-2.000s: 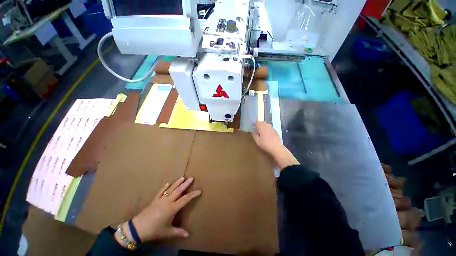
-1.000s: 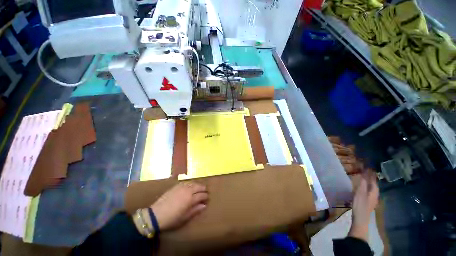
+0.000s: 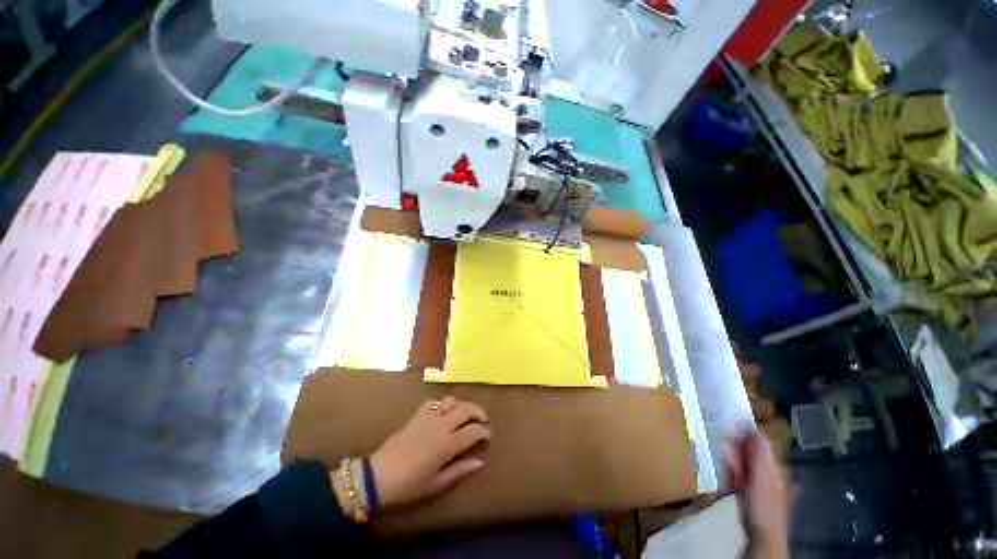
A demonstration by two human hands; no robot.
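The brown garment panel (image 3: pixel 569 442) lies over the front of the sewing template (image 3: pixel 383 300). The yellow template flap (image 3: pixel 519 328) with small black writing lies behind it, with brown strips at both its sides. My left hand (image 3: pixel 432 453) rests flat on the panel, fingers loosely curled, holding nothing visible. My right hand (image 3: pixel 757 480) is blurred, off the panel's right side by the table edge. Whether it holds anything cannot be told. A white sheet (image 3: pixel 700 535) lies left of it at the bottom.
The white machine head (image 3: pixel 459 164) stands behind the template, with the clamp arm (image 3: pixel 558 191) at its right. Stepped brown pieces (image 3: pixel 148 257) lie on the printed paper sheet (image 3: pixel 49 235) at left. Olive garments (image 3: pixel 896 197) and a blue bin (image 3: pixel 765 273) are at right.
The panel no longer spreads up to the machine head; the yellow flap is uncovered. My right hand has moved from the template's right side to the table's right edge. My left hand stays on the panel.
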